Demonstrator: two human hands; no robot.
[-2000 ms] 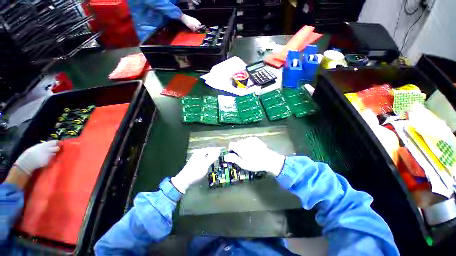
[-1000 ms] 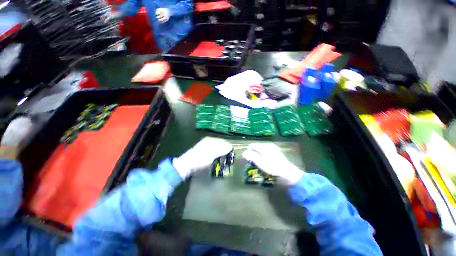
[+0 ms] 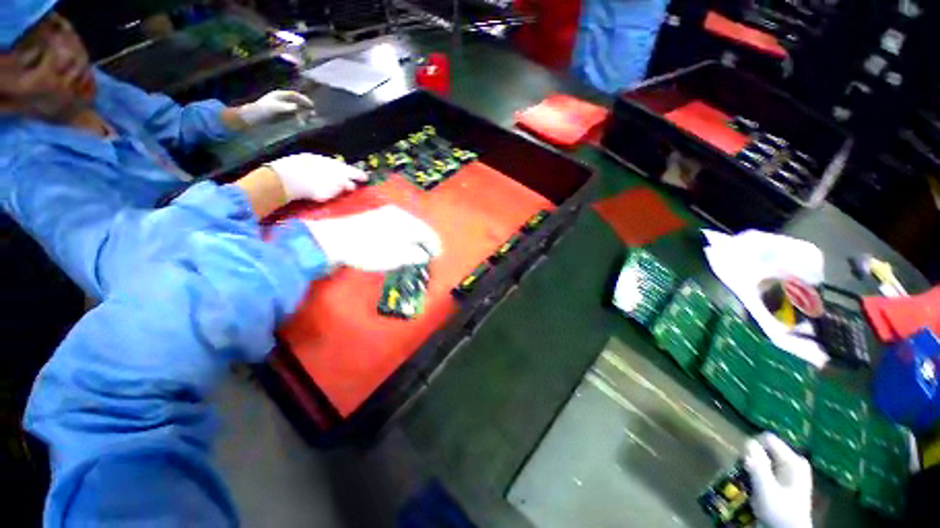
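My left hand (image 3: 376,237), in a white glove, holds a small single board (image 3: 404,291) with yellow parts over the red liner sheet (image 3: 340,356) in the black tote (image 3: 412,397). Several boards (image 3: 428,160) lie in the tote's far part. My right hand (image 3: 781,483), also gloved, is at the lower right and grips another board (image 3: 728,497) at the mat's (image 3: 608,454) right side. Its fingertips are partly hidden.
Another person's gloved hand (image 3: 314,177) reaches into the tote beside my left hand. Green PCB panels (image 3: 758,371) lie beyond the mat. A second black tote (image 3: 660,155), paper (image 3: 768,263), calculator (image 3: 843,328) and blue holder (image 3: 912,382) stand farther off.
The view has turned left. The boards between my hands have been parted. My left hand has moved from the mat to over the left tote with a board; my right hand stays at the mat.
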